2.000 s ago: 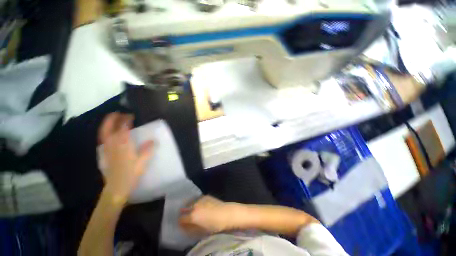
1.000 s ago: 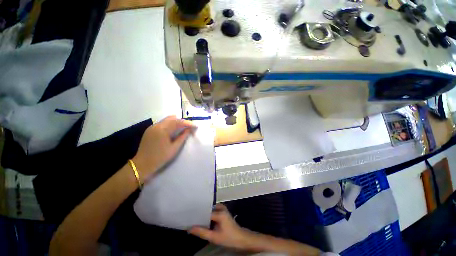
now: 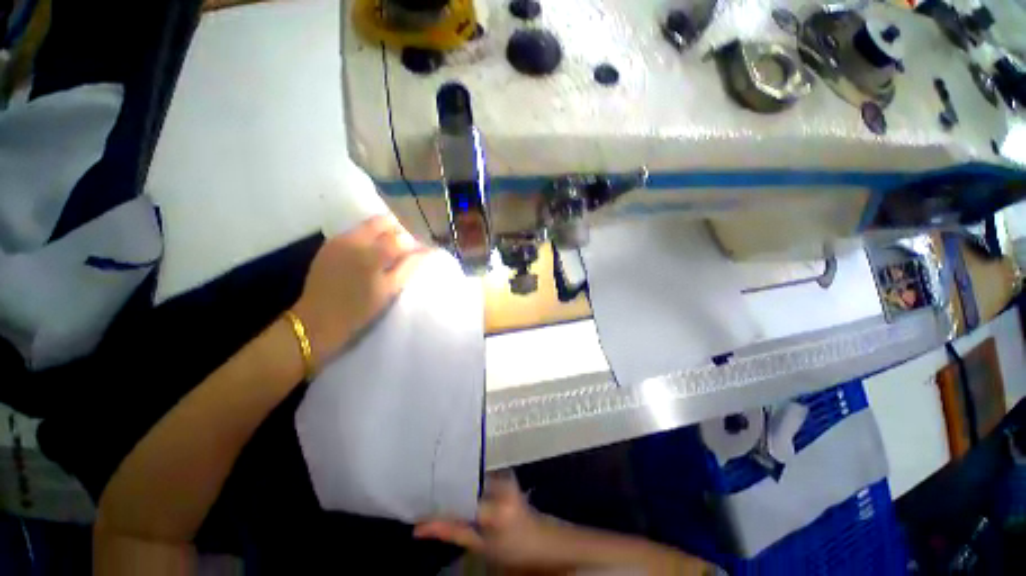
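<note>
A pale grey-white pocket-like piece (image 3: 394, 416) lies on a black cloth panel (image 3: 242, 433), its upper end in the bright light at the presser foot (image 3: 478, 253) of the sewing machine (image 3: 675, 124). My left hand (image 3: 366, 281), with a gold bracelet at the wrist, lies on the upper left part of the piece, close to the needle area, its fingertips partly lost in glare. My right hand (image 3: 501, 527) holds the lower right corner of the piece at the table's front edge; it is a little blurred.
More pale pieces (image 3: 68, 281) lie on black cloth at the left. A ruler edge (image 3: 698, 383) runs along the table front. A blue basket (image 3: 827, 512) with a white tape roll (image 3: 731, 433) and a pale piece stands below. An orange-brown object (image 3: 973, 394) is at the right.
Since the blurred earliest view, the pale piece and black cloth have come up to the presser foot. Over the last second, my left hand has shifted slightly, and my right hand keeps the lower corner.
</note>
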